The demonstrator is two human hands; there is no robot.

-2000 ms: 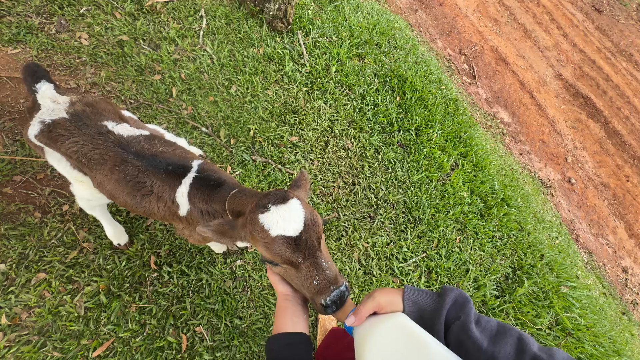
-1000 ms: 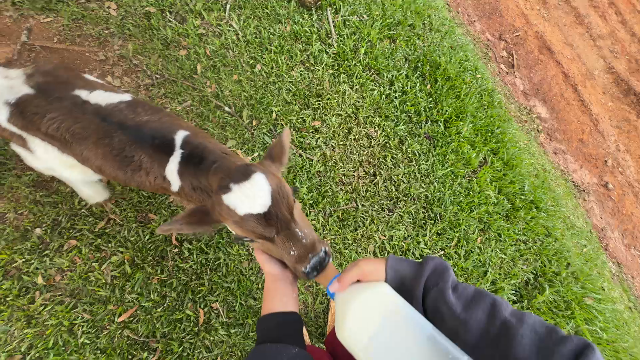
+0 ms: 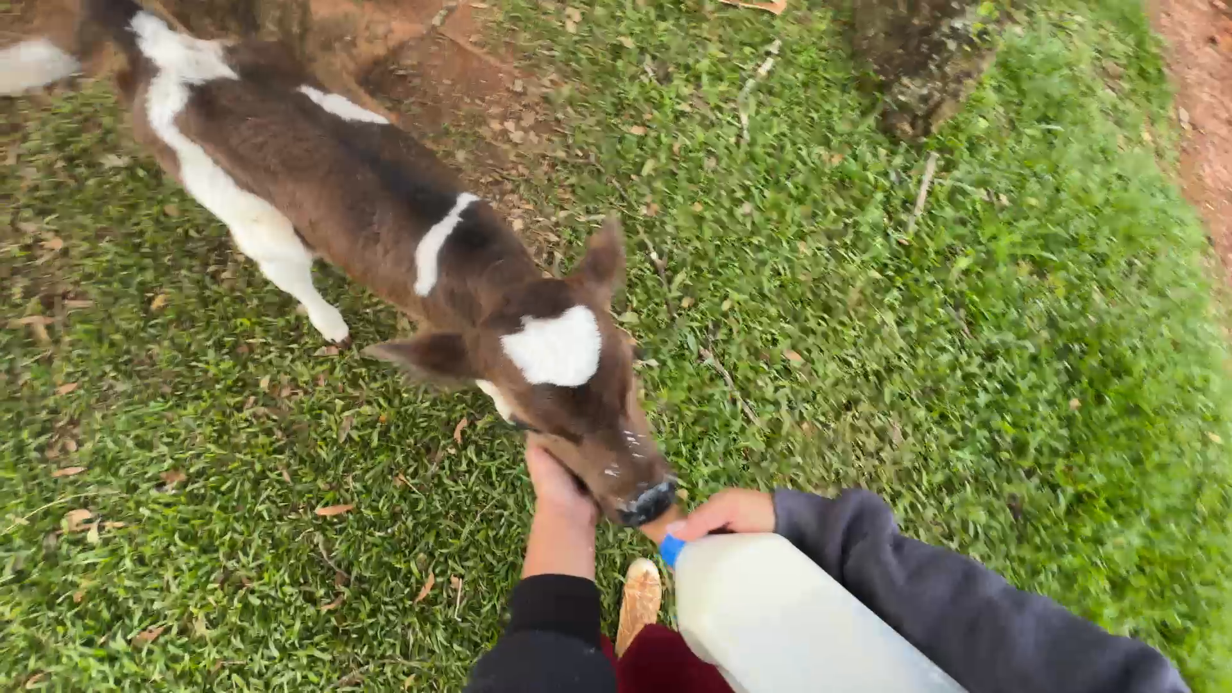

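A brown and white calf stands on the grass, its head toward me and its muzzle at the teat of a large plastic bottle of white milk. The bottle has a blue collar at its neck. My right hand grips the bottle near that neck, with the fingers partly hidden behind it. Under the calf's jaw, my left hand cups the chin, and its fingers are mostly hidden by the head.
A tree trunk's base rises at the upper right, with fallen sticks near it. Red dirt borders the grass at the right edge. My shoe and dark red trousers show below the hands.
The view has shifted, so more of the calf's hindquarters and the trunk show than one second ago. Both hands keep their places at the jaw and the bottle neck.
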